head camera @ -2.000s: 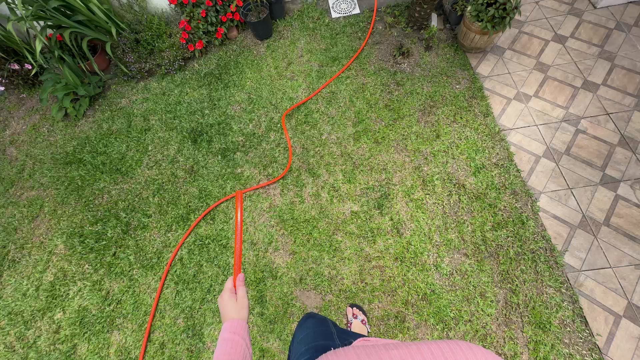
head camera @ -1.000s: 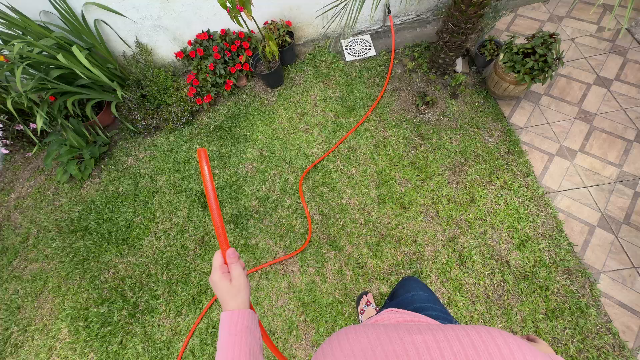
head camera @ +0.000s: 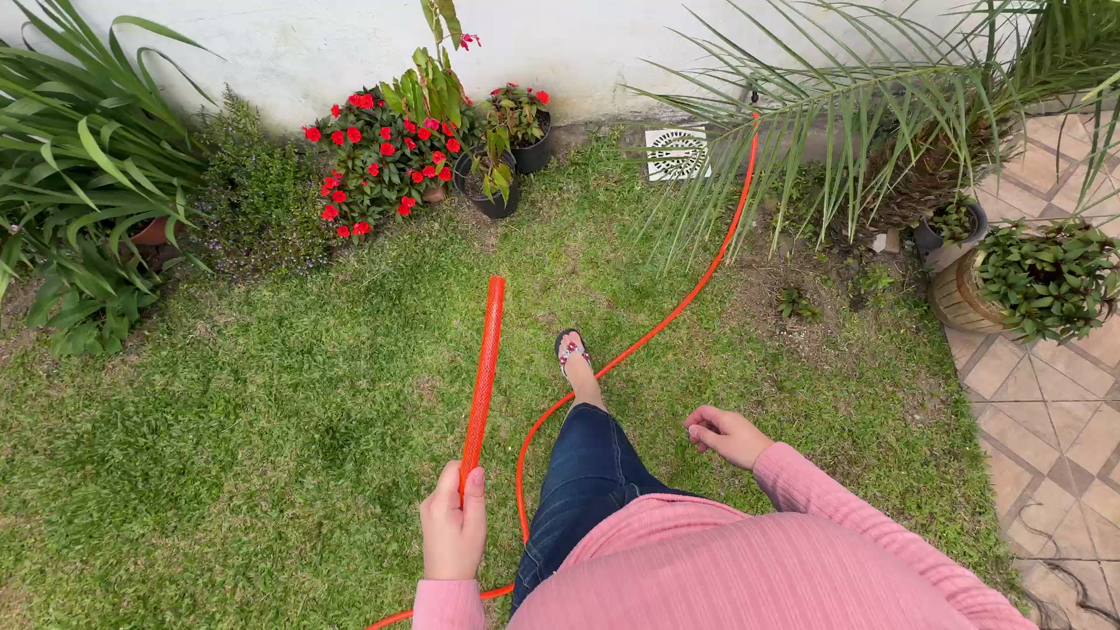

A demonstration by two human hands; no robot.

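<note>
An orange garden hose curves over the grass from a tap at the foot of the wall, passing by my sandalled foot and leg. My left hand is closed around the hose near its free end, which points up and away toward the wall; no water comes out of it. Out to the right, above the grass, my right hand has its fingers loosely curled, and nothing can be made out in it.
Along the white wall stand red-flowered plants, black pots and a white drain grate. A palm leans over the hose at the right. Beyond it are a barrel planter and patio tiles.
The view has moved forward toward the wall. My right hand has come into full view. The hose end in my left hand, pointing up and left a second ago, now points up and slightly right.
</note>
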